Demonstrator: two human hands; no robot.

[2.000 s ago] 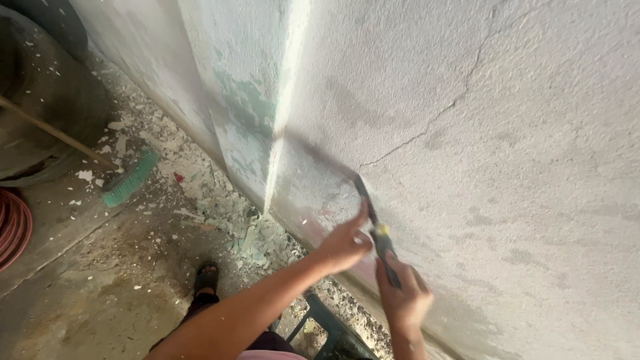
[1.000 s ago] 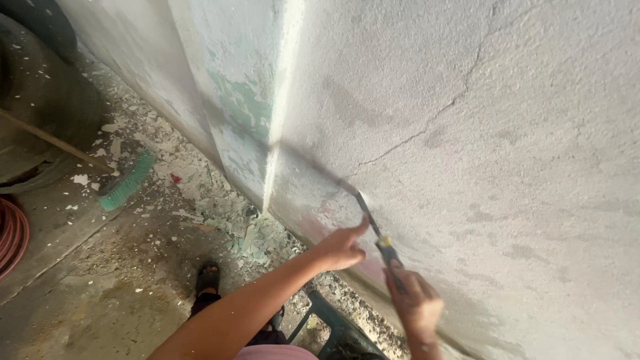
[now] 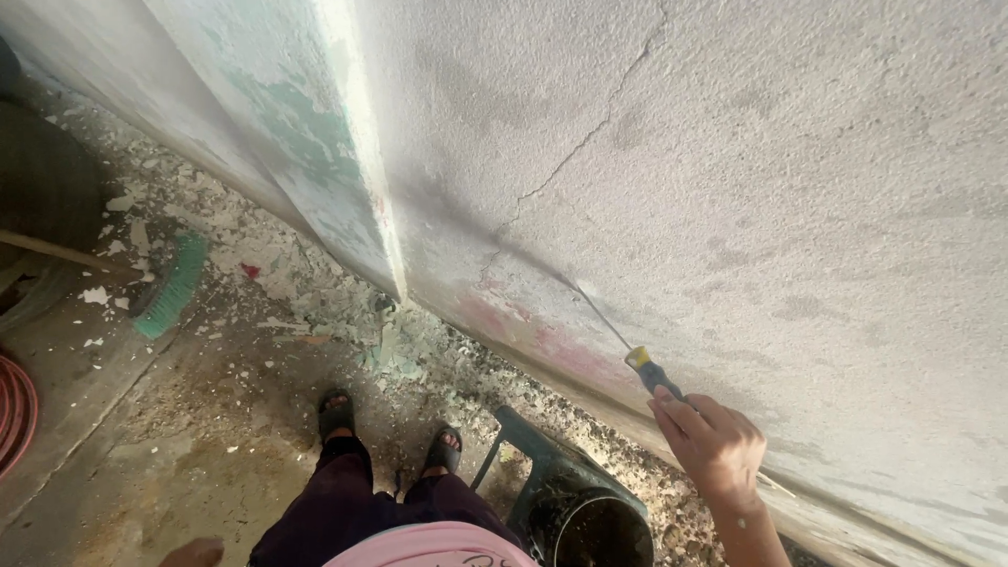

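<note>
My right hand [image 3: 713,441] grips the dark handle of a scraper [image 3: 650,368] that has a yellow collar and a thin metal shaft. The tool points up and left, and its tip is at the rough plaster wall [image 3: 787,197], just right of pink stains low on the wall. A long crack [image 3: 583,142] runs above the tip. My left hand [image 3: 193,553] hangs low at the bottom left edge, away from the wall, mostly cut off by the frame; its fingers are not clear.
Paint flakes [image 3: 394,346] lie along the wall's foot. A green-bristled broom [image 3: 175,287] rests at left, near a coiled red hose [image 3: 14,409]. A dark plastic stool [image 3: 528,441] and a bucket [image 3: 602,535] stand close to my sandalled feet [image 3: 336,413].
My left hand has left the tool and the wall and dropped to the lower left. My right hand still holds the tool against the wall. More of my legs and a bucket have come into view.
</note>
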